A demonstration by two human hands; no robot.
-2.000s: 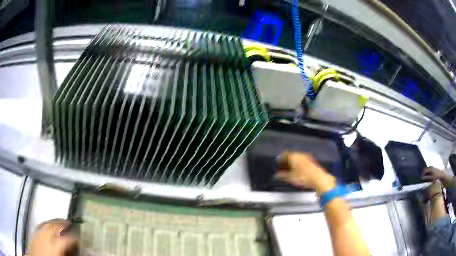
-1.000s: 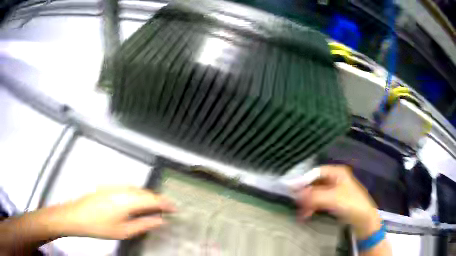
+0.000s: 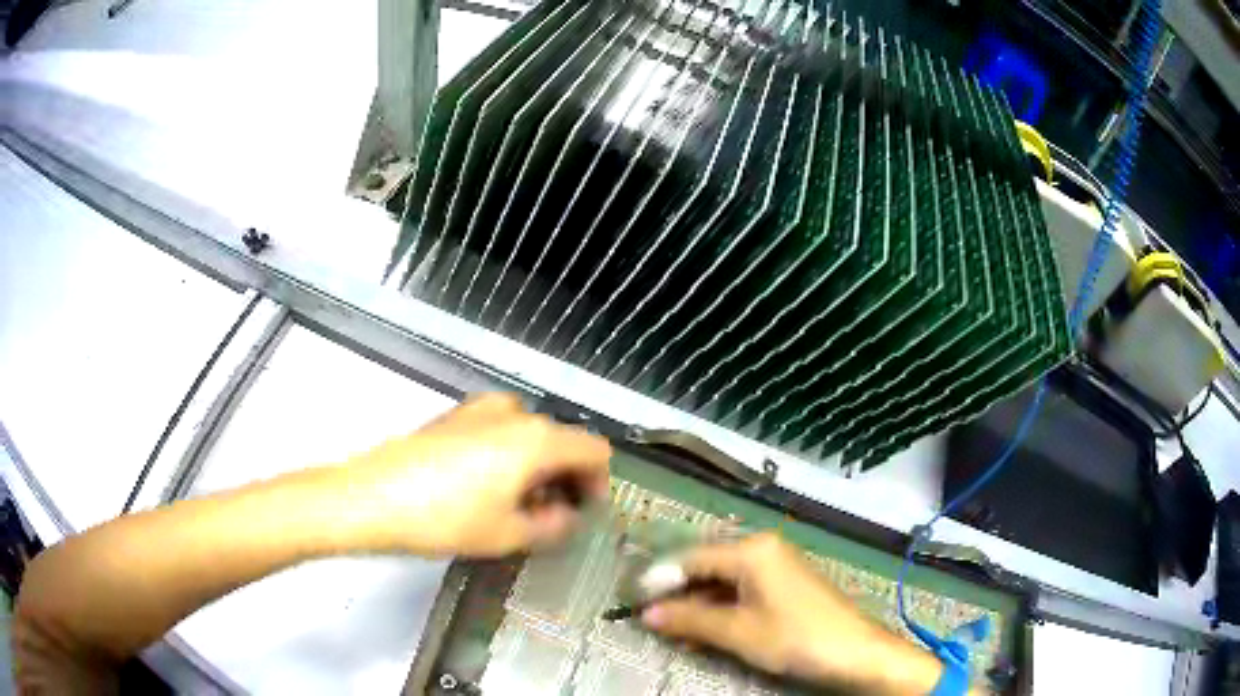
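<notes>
The pale green-grey circuit board panel (image 3: 544,592) lies in a dark-edged carrier (image 3: 446,625) at the bottom centre, cut off by the lower edge. A curved metallic handle (image 3: 707,456) sits on its far edge. My left hand (image 3: 496,476) is over the panel's upper left part, fingers curled down and blurred; whether they hold anything is unclear. My right hand (image 3: 762,605) is low over the panel's middle, with a small dark piece (image 3: 620,613) at its fingertips and a white cover (image 3: 662,578) on one finger. A blue strap (image 3: 955,666) is on my right wrist.
A rack of upright green boards (image 3: 762,231) stands just behind the carrier. A flat black tray (image 3: 1061,476) is to its right, with white units with yellow rings (image 3: 1163,340) behind. A blue cord (image 3: 1000,456) runs up from the wrist strap. A metal post (image 3: 405,102) stands left.
My right hand has moved from the black tray onto the panel. My left hand has moved from the carrier's left edge over the panel. The view has shifted, showing more panel.
</notes>
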